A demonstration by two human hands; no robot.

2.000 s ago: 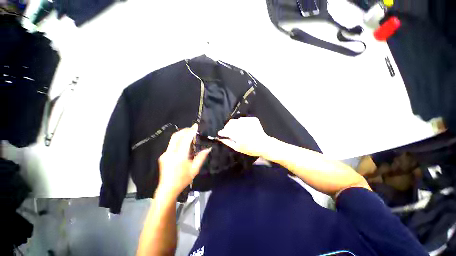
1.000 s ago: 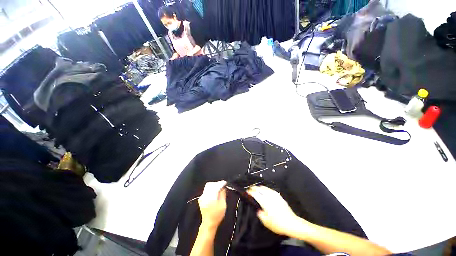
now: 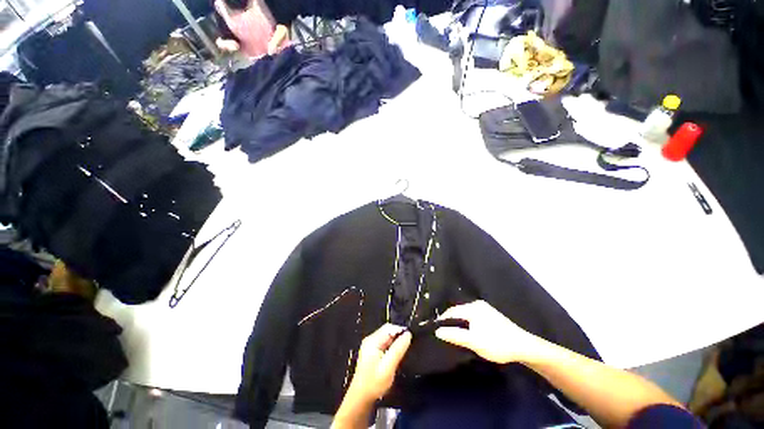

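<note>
A black jacket [image 3: 335,260] with pale trim lines lies front up on the white table, its neck away from me. A hanger hook [image 3: 402,185] stands out at its neck. The front is partly open, and small pale buttons [image 3: 432,269] run down the right edge. My left hand [image 3: 382,360] pinches the front edge low on the jacket. My right hand [image 3: 482,332] holds a dark folded edge of the jacket just to the right. Whether a small tool is in either hand cannot be told.
An empty hanger [image 3: 203,261] lies at the left beside heaped black garments [image 3: 100,201]. Navy garments [image 3: 318,88] lie at the back near a person's hands. A strapped black bag [image 3: 503,134], a yellow-topped bottle [image 3: 660,117], a red item [image 3: 682,142] and a dark pen-like item [image 3: 700,198] are at the right.
The view has tilted and shifted. The bunched jacket front now lies flatter, with its opening and pocket trim showing. My hands have moved closer together at the lower front edge.
</note>
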